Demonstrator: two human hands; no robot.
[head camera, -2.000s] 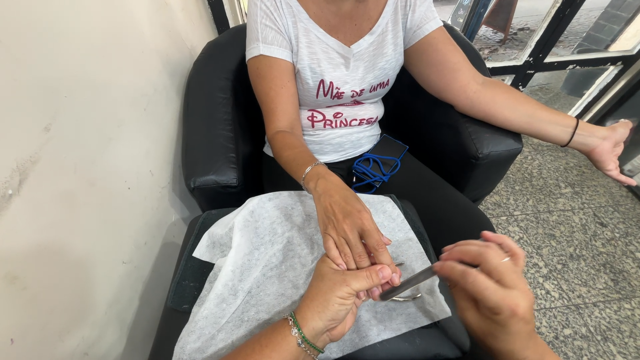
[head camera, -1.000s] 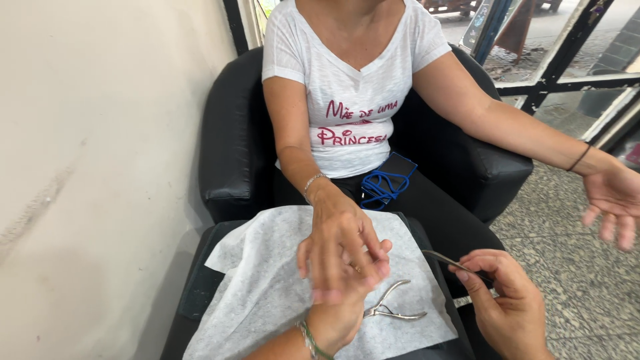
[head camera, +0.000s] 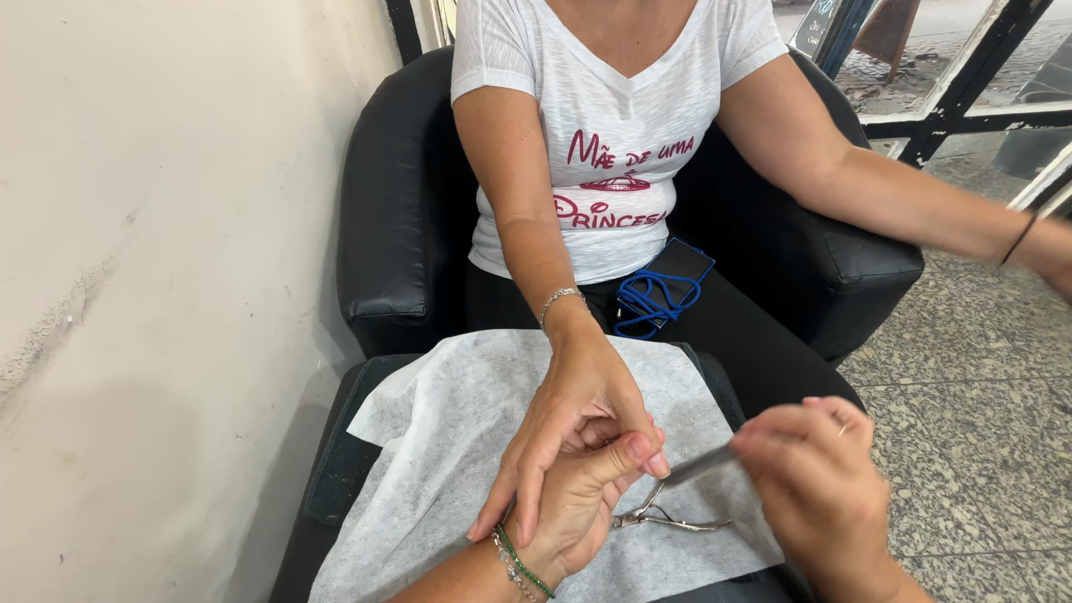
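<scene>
My left hand (head camera: 586, 494), with green and silver bracelets at the wrist, holds the other person's hand (head camera: 578, 402) by a finger near its tip. In my right hand (head camera: 816, 477) is a nail file (head camera: 702, 465), dark and flat, blurred, its far end by the held fingertip. Metal cuticle nippers (head camera: 662, 519) lie with handles spread on a white disposable cloth (head camera: 452, 444), beneath and between my hands. The other person's hand lies palm down over my left hand, its lower fingers reaching my wrist.
The person sits in a black armchair (head camera: 389, 201). A phone (head camera: 682, 260) with a blue cord (head camera: 657, 297) lies on the lap. A pale wall (head camera: 167, 251) rises at the left. Speckled floor tiles (head camera: 971, 402) and a metal-framed window (head camera: 938, 126) are at the right.
My right hand has brought the file from the side back to the held fingertip. My left hand now grips one finger, where a second ago the hands overlapped loosely. The person's other arm has moved.
</scene>
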